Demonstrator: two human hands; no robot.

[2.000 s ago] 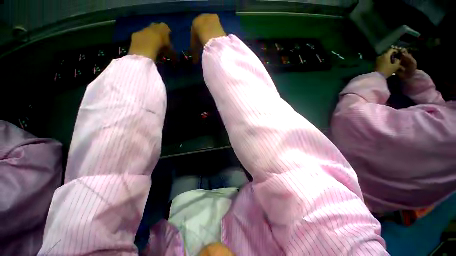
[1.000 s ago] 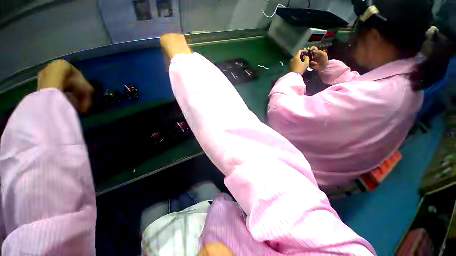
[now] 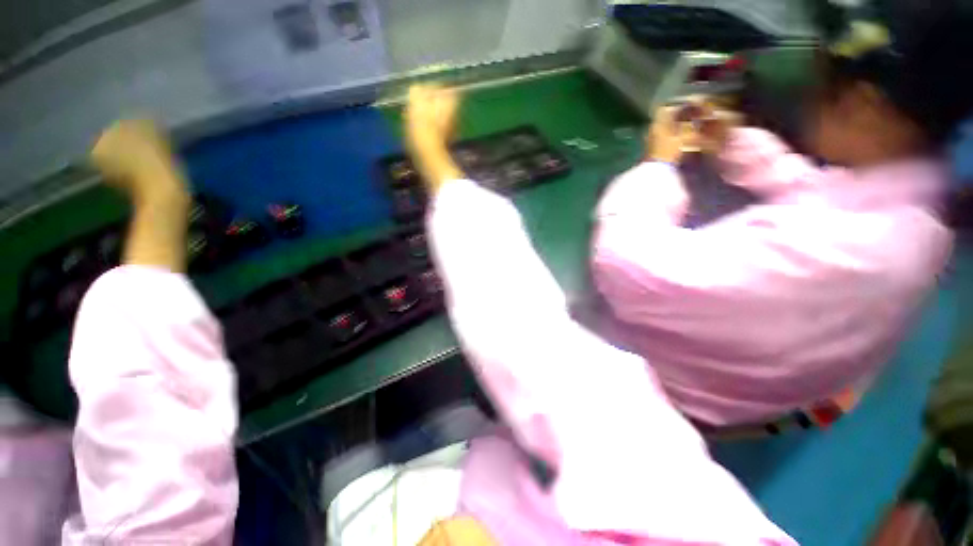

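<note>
My left hand [image 3: 144, 176] is raised at the upper left above a dark tray, blurred, its fingers not clear. My right hand [image 3: 431, 119] is over the green bench at the far edge, beside the right tray [image 3: 547, 161]; its fingers are too blurred to read. Two dark gauges [image 3: 286, 219] stand at the blue mat's near edge between my hands. The near compartment tray [image 3: 280, 355] lies before me with empty pockets at its left and several gauges [image 3: 398, 296] at its right, partly behind my right sleeve.
A person in a pink coat [image 3: 763, 288] sits at the right with both hands raised around a small object. A pale equipment box [image 3: 629, 73] stands at the far right. The blue mat [image 3: 320, 165] covers the far middle. A sheet [image 3: 245, 64] is posted behind. A pink sleeve shows at lower left.
Since two seconds ago the view has swung right and my hands have moved apart. In the last second, my left hand has risen slightly and the right tray's pockets show more fully.
</note>
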